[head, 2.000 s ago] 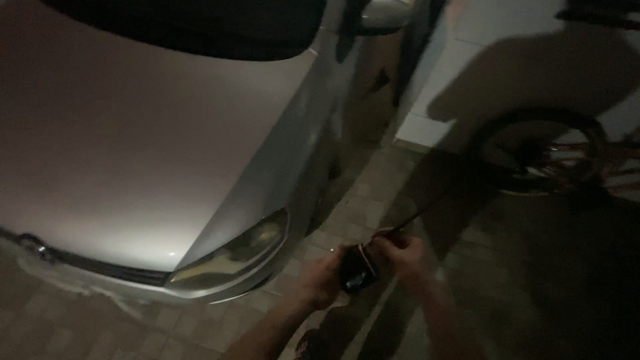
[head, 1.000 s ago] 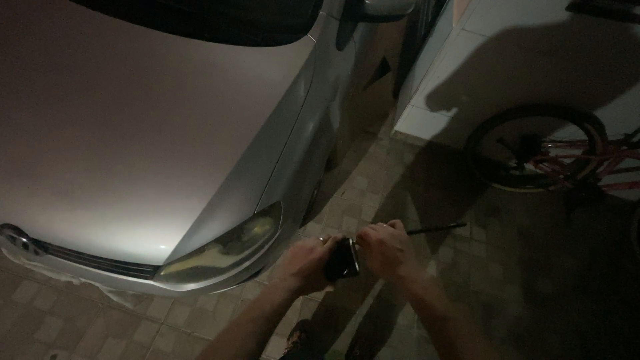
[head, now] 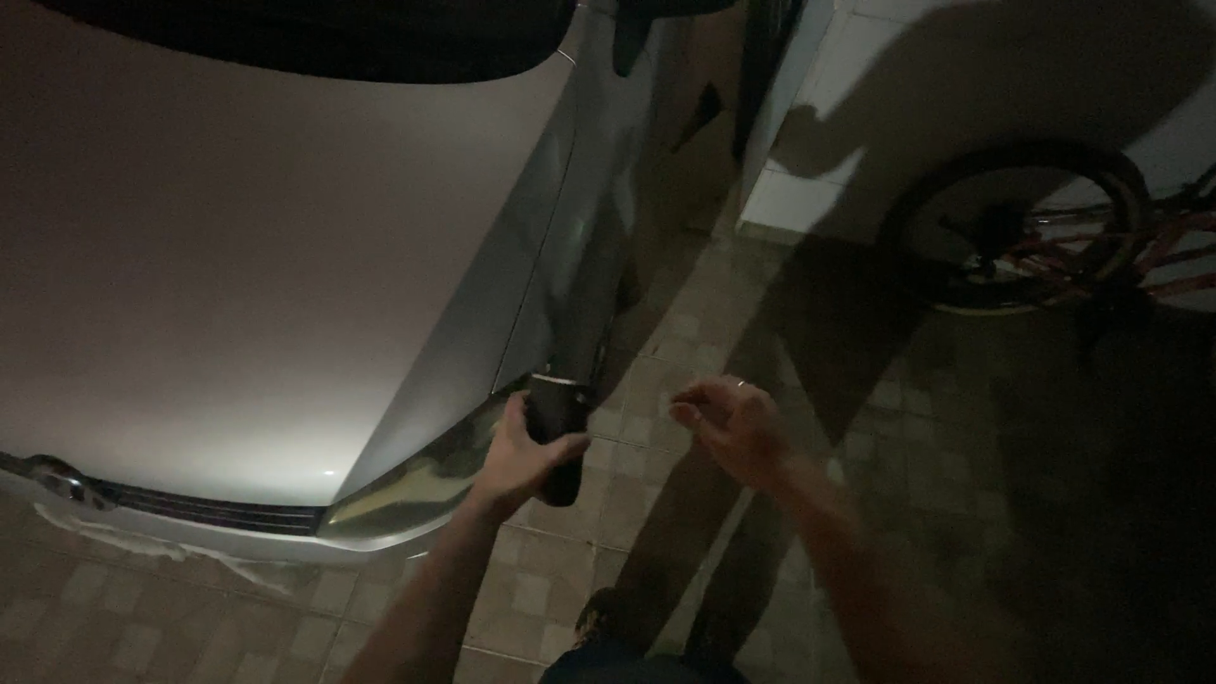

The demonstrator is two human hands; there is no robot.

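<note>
My left hand [head: 522, 451] is closed around a dark, roughly cylindrical object [head: 559, 413] with a light rim at its top; the dim light hides what it is exactly. Right of it, apart from the object, my right hand [head: 727, 418] is raised with curled fingers and a ring on one of them. Nothing shows clearly in that hand. Both hands are above the tiled floor, beside the headlight [head: 418, 484] of a silver car [head: 285, 237].
The car fills the left side, its front grille [head: 218, 513] at lower left. A bicycle wheel [head: 1012, 228] and reddish frame stand against the white tiled wall [head: 793, 199] at right. A person's shadow falls over wall and floor [head: 541, 570]. My shoe shows at the bottom.
My hands were together at the dark object, with a thin dark rod extending from the right hand; now they are apart and the rod is not visible. The left hand holds the object more upright.
</note>
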